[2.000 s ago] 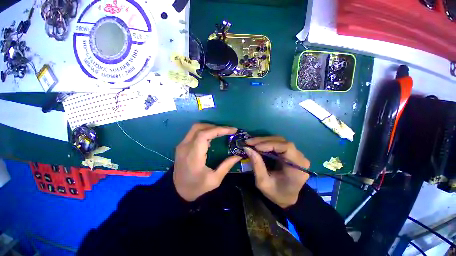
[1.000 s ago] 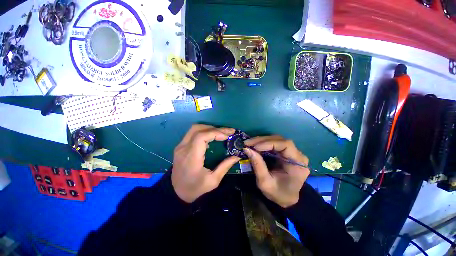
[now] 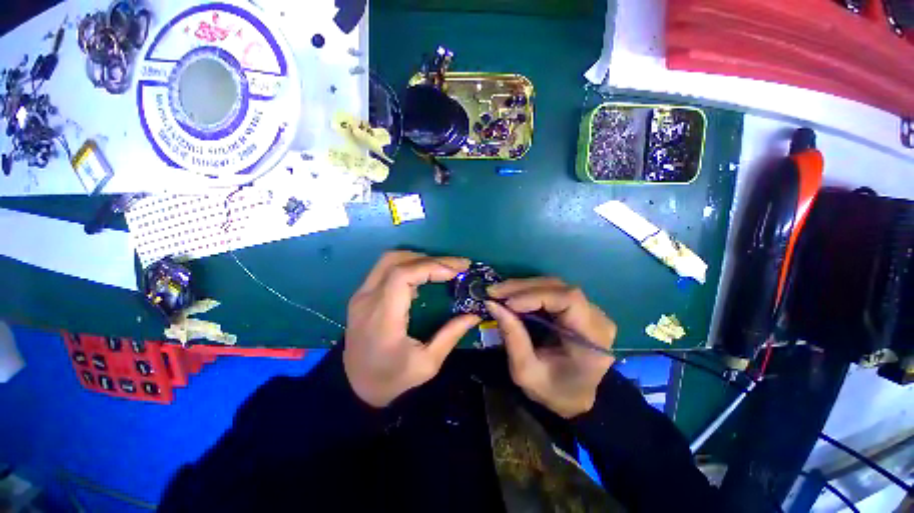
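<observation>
A small round watch case [image 3: 472, 290] with a dark ring is at the bench's near edge. My left hand [image 3: 399, 326] holds it by the rim between thumb and fingers. My right hand [image 3: 554, 346] grips slim dark tweezers [image 3: 566, 332], which look like one rod. Their tip end is at the case, hidden by my right fingertips. A pouch cell [image 3: 489, 336] with a yellow edge shows partly between my hands, just below the case. Any tiny part at the tips is too small to tell.
Behind are a gold parts tin [image 3: 516, 145] with a black round container [image 3: 435, 118], and a two-section screw tray [image 3: 642, 180]. A solder spool [image 3: 207, 150], sticker sheet [image 3: 180, 221] and another pouch cell [image 3: 407, 208] lie left. A black-and-orange handle [image 3: 767, 250] is right.
The case has shifted slightly left in my hands. My right hand and the tweezers have tilted a little. The grip of both hands stays the same.
</observation>
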